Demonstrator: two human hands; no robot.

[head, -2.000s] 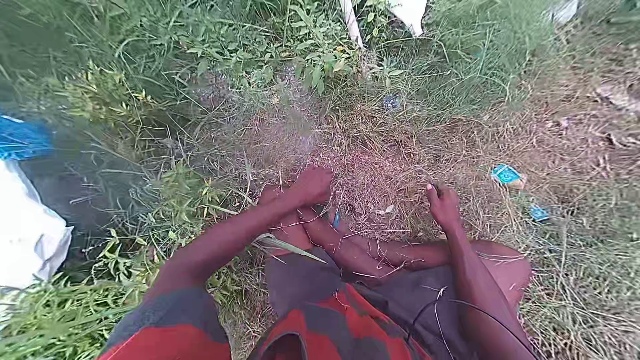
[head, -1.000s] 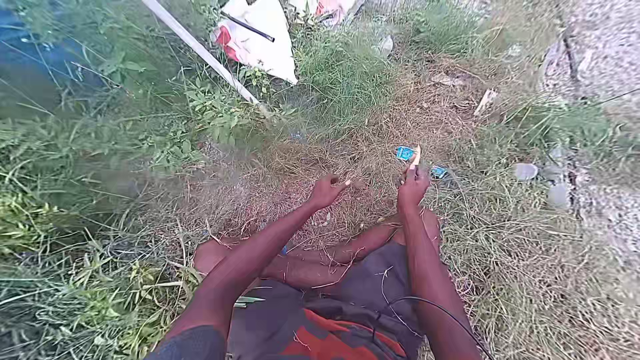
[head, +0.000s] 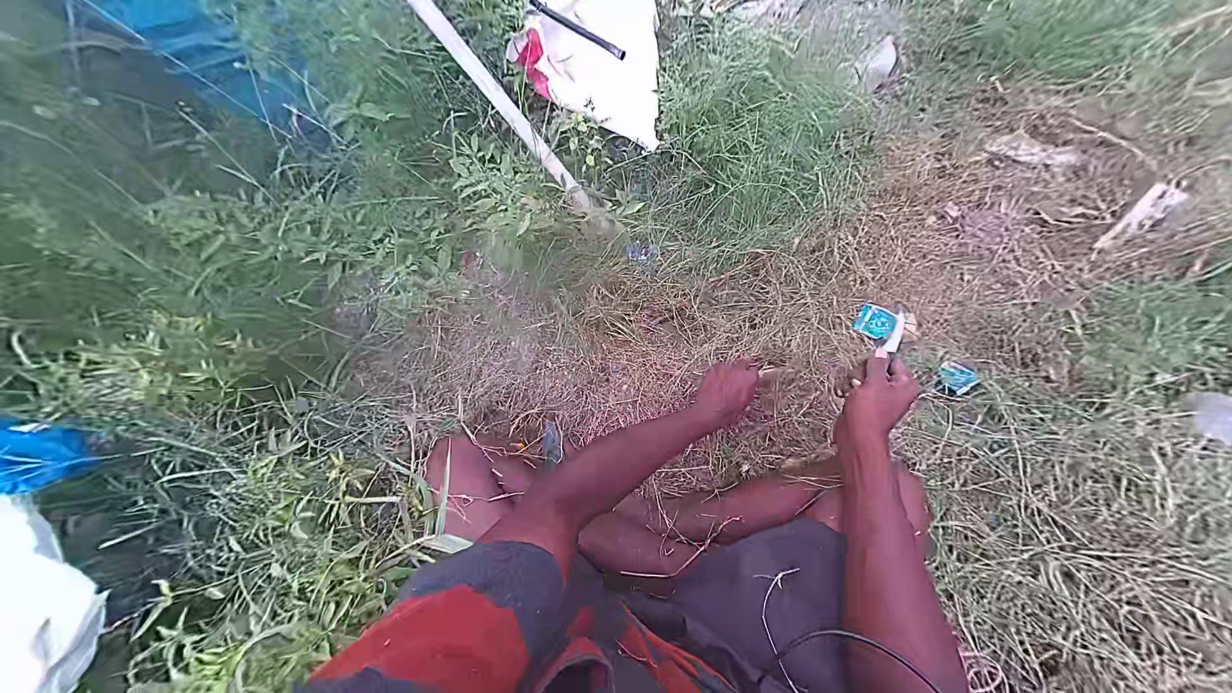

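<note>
My left hand (head: pixel 729 393) is closed above the dry grass, with a thin pale stick-like piece (head: pixel 773 373) poking out to its right. To the right of it, my right hand (head: pixel 880 395) grips a small knife, its pale blade (head: pixel 895 333) pointing up and away from me. Behind the blade a blue-green packet (head: pixel 875 321) lies on the grass. A second small blue packet (head: pixel 957 378) rests just right of my right hand. My crossed legs (head: pixel 712 515) are below both hands.
A pale pole (head: pixel 500 101) slants through the weeds near a white sheet (head: pixel 616 58) with a black tube (head: pixel 582 32) on it. At left are a blue bag (head: pixel 43 457) and a white sack (head: pixel 38 597). A wood piece (head: pixel 1142 214) lies at upper right.
The view has shifted to the right since the first frame. My left hand has moved from over my knee towards my right hand. The blade in my right hand now shows plainly.
</note>
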